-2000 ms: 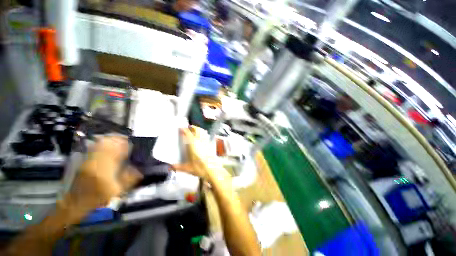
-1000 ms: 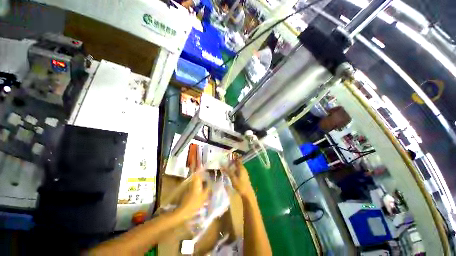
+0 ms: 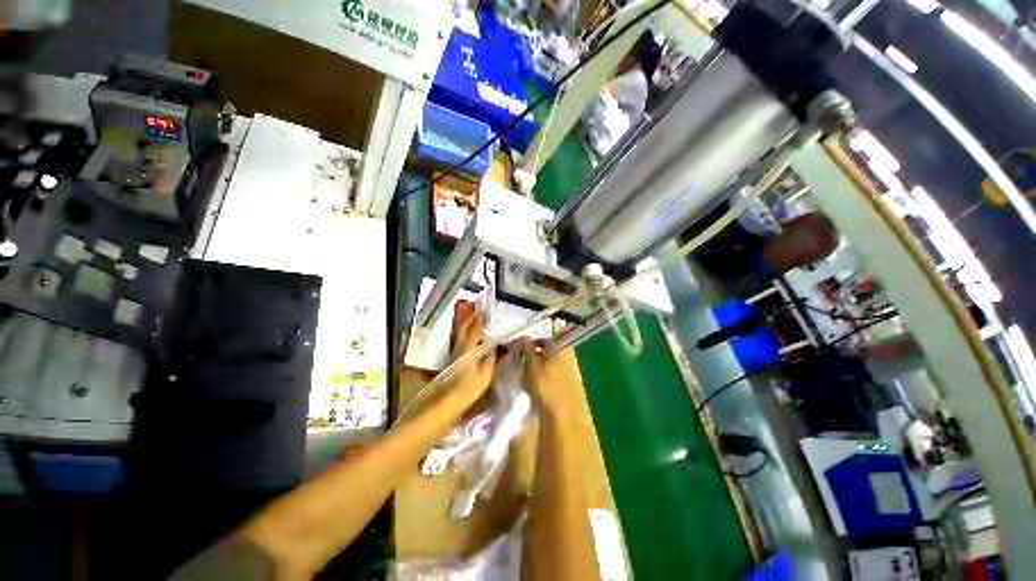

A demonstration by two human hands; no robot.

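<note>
My left hand (image 3: pixel 471 365) and my right hand (image 3: pixel 545 369) are close together at the front of the small white press frame (image 3: pixel 517 221), under the large silver cylinder (image 3: pixel 682 170). A crumpled clear plastic bag (image 3: pixel 483 443) hangs between my forearms over the tan bench (image 3: pixel 454 528). My fingers are partly hidden by the press frame and a pale tube, and what they touch is too blurred to tell. Part of the red-brown press block (image 3: pixel 464 314) shows beside my left hand.
The black jig base (image 3: pixel 244 375) lies on the white machine table (image 3: pixel 352 306) at left. A black plate with pale squares (image 3: pixel 97 267) and a box with a red display (image 3: pixel 153 136) are further left. The green conveyor (image 3: pixel 653 454) runs along the right. Blue bins (image 3: pixel 483 85) stand behind.
My hands have moved from the machine table at left to the press. Since one second ago they have moved slightly further in, closer to the press nest.
</note>
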